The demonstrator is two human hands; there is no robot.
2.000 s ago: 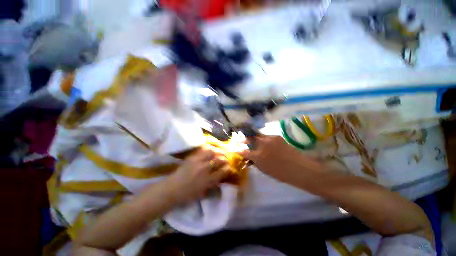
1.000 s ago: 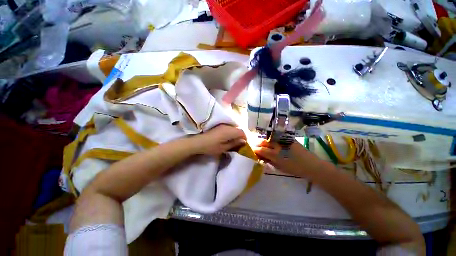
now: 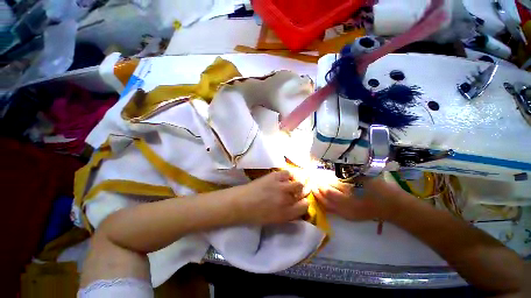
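White and mustard cloth (image 3: 169,145) lies in folds on the table left of the sewing machine (image 3: 466,128). A mustard edge (image 3: 318,215) of it runs between my hands under the bright lamp. My left hand (image 3: 279,198) is closed on the cloth, its fingertips at the glare left of the needle area. My right hand (image 3: 355,198) lies just right of it, partly behind the chrome loop (image 3: 378,149), its fingertips at the cloth edge. Glare hides the needle and the fingertips, so the right hand's hold is unclear.
A navy tassel (image 3: 390,102) and pink strip (image 3: 372,61) hang on the machine head. A red basket (image 3: 303,17) stands behind. Green and yellow loops (image 3: 425,185) lie right of my right hand. The silver ruler edge (image 3: 349,275) runs along the front.
The view has sharpened and shifted, with the machine further right than one second ago. The mustard edge between my hands now hangs more steeply, and the lamp glare covers more of my fingertips.
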